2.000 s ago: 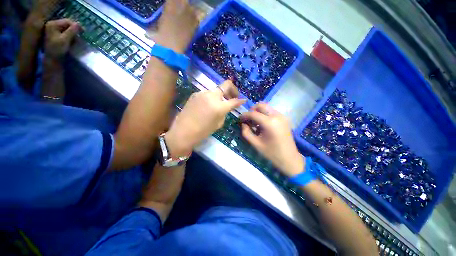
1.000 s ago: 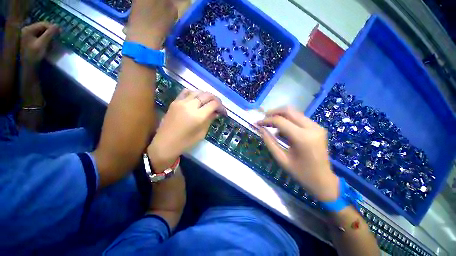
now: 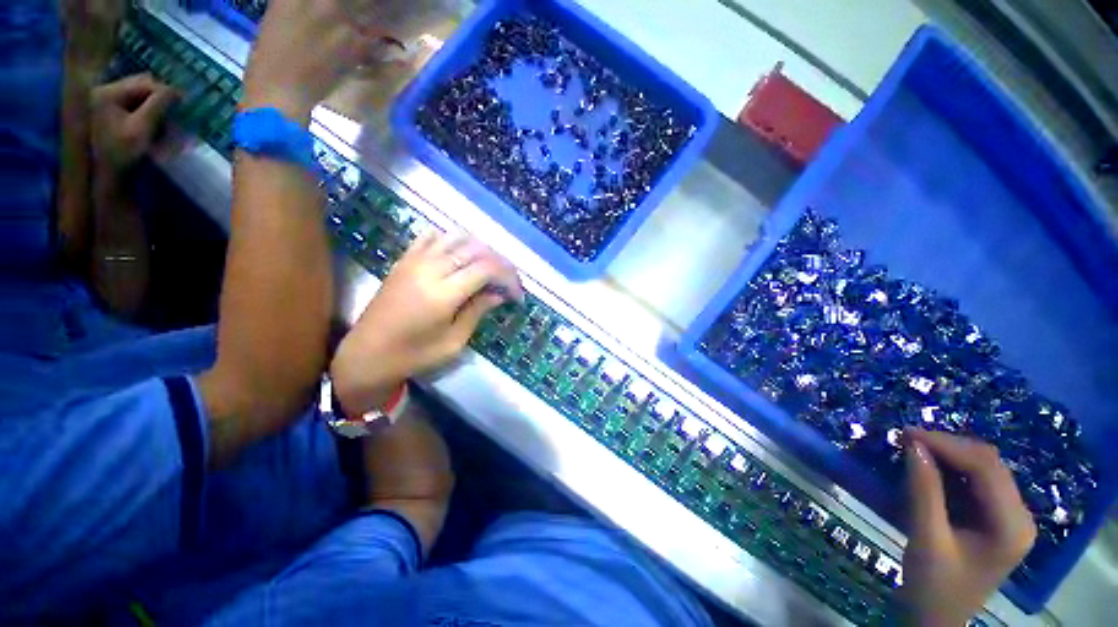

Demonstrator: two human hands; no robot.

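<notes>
A long strip of green circuit boards lies in a narrow track along the line. My left hand, with a watch on the wrist, rests over the boards with curled fingers; its fingertips are hidden, so I cannot tell if it holds anything. My right hand is over the near side of the large blue bin, thumb and forefinger tips close together. Whether a part is between them is too blurred to tell. Small silvery and dark metal-cased components lie heaped in that bin.
A smaller blue bin of dark components stands beyond the boards, with a red box between the bins. A neighbour's arm with a blue wrist band reaches across the line at left. Another person's hand is further left.
My right hand has moved from the boards, right and towards me, over the large bin. My left hand has shifted slightly left along the boards. The neighbour's arm has moved left.
</notes>
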